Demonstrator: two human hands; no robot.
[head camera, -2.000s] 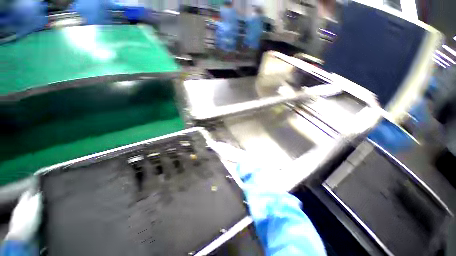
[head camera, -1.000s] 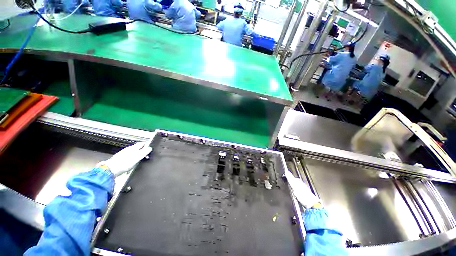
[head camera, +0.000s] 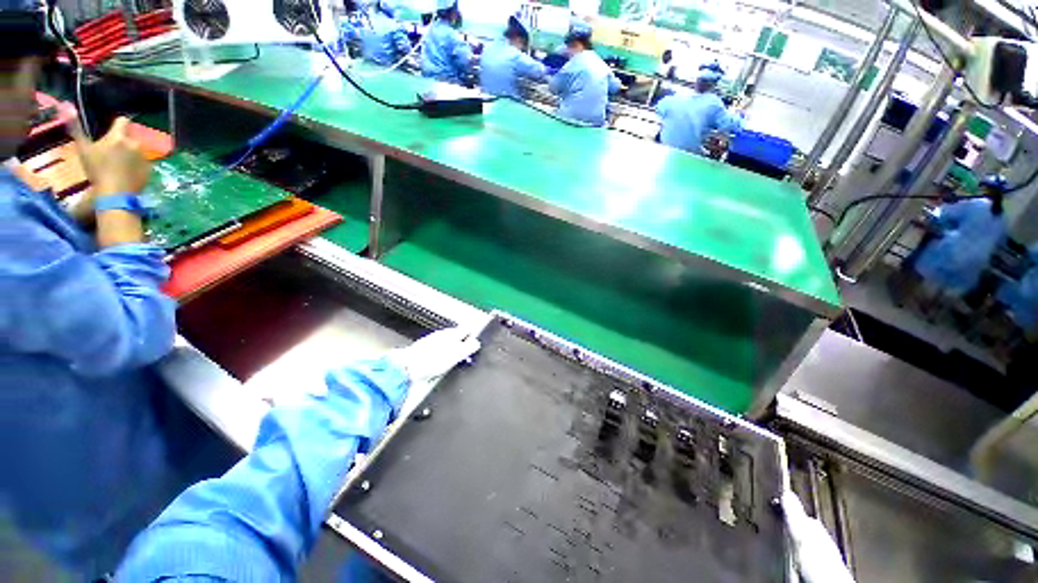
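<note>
A black solder pallet (head camera: 546, 467) with a silver metal rim lies over the conveyor in front of me, turned a little. It has several dark slots near its right end and small clips along the rim. No board lies on it. My left hand (head camera: 438, 355), in a white glove, holds the pallet's far left corner and left edge. My right hand (head camera: 810, 541), also gloved in white, is at the pallet's right edge, partly cut off by the bottom of the picture. Its fingertips touch the rim.
Conveyor rails (head camera: 393, 298) run under and beside the pallet. A raised green-topped bench (head camera: 637, 182) stands behind. At left a person (head camera: 68, 330) in a blue smock works over a green circuit board (head camera: 211, 199) on an orange-red holder (head camera: 256, 251). Several workers sit beyond.
The view has swung left, bringing in the neighbour and the green board. The pallet shows further right and more turned than a second ago. Both hands remain at its edges.
</note>
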